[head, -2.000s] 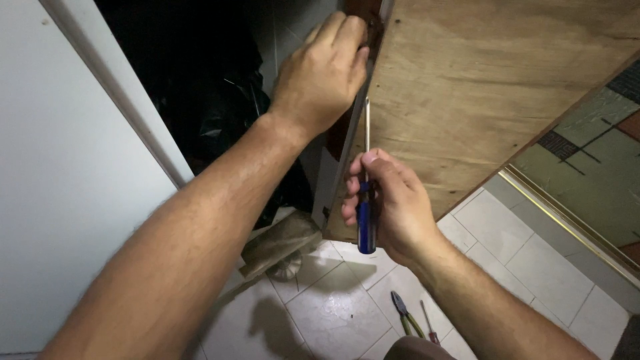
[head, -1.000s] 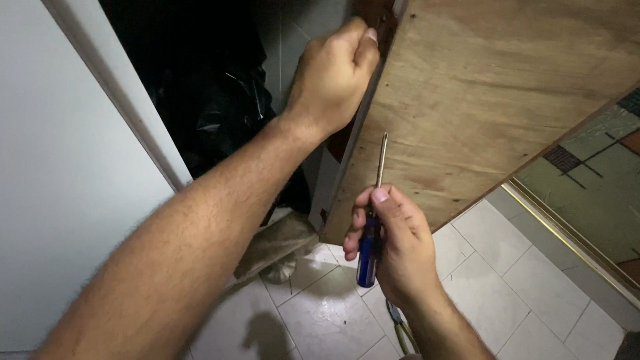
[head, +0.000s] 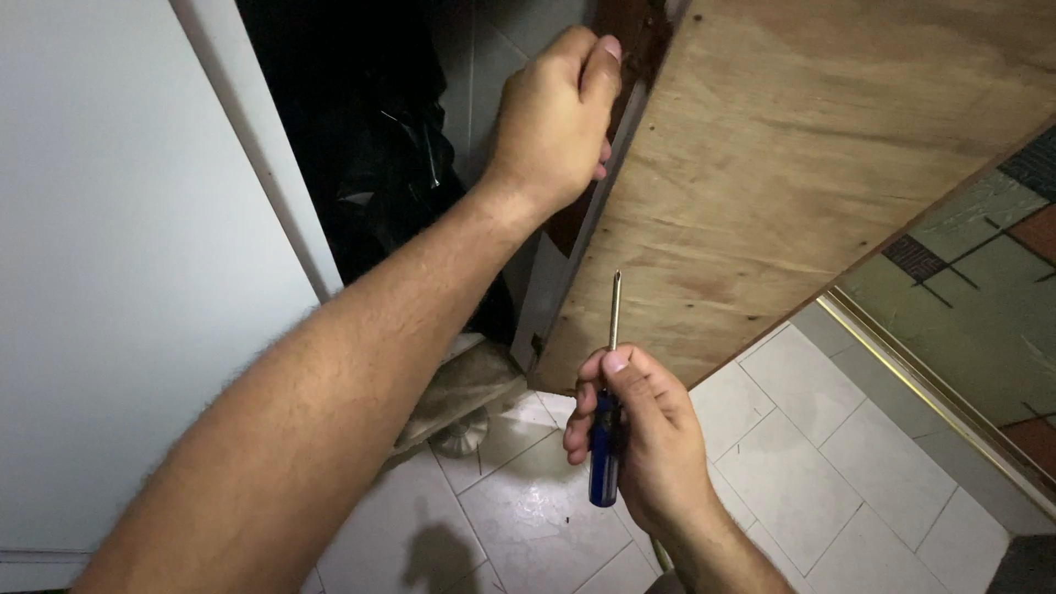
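My right hand [head: 648, 429] is closed around the blue handle of a Phillips screwdriver [head: 606, 445], whose metal shaft points up in front of a plywood panel [head: 792, 165]. Higher up, my left hand [head: 561, 107] has its fingers curled beside the dark reddish-brown wooden frame [head: 631, 49] at the panel's left edge. Whether the left fingers hold something small, I cannot tell. The lower end of the frame meets a pale strip with a small metal piece on it.
A white panel [head: 148, 272] stands at the left, beside a dark space with black plastic bags [head: 388, 157]. Below lie a grey-brown board [head: 470, 388] and a round metal object [head: 462, 436] on the tiled floor [head: 536, 511]. A patterned surface with gold trim [head: 907, 363] is at the right.
My right hand has lowered with the screwdriver, away from the frame. My left hand has turned, its thumb now on top. The pliers on the floor, seen earlier, are now mostly hidden.
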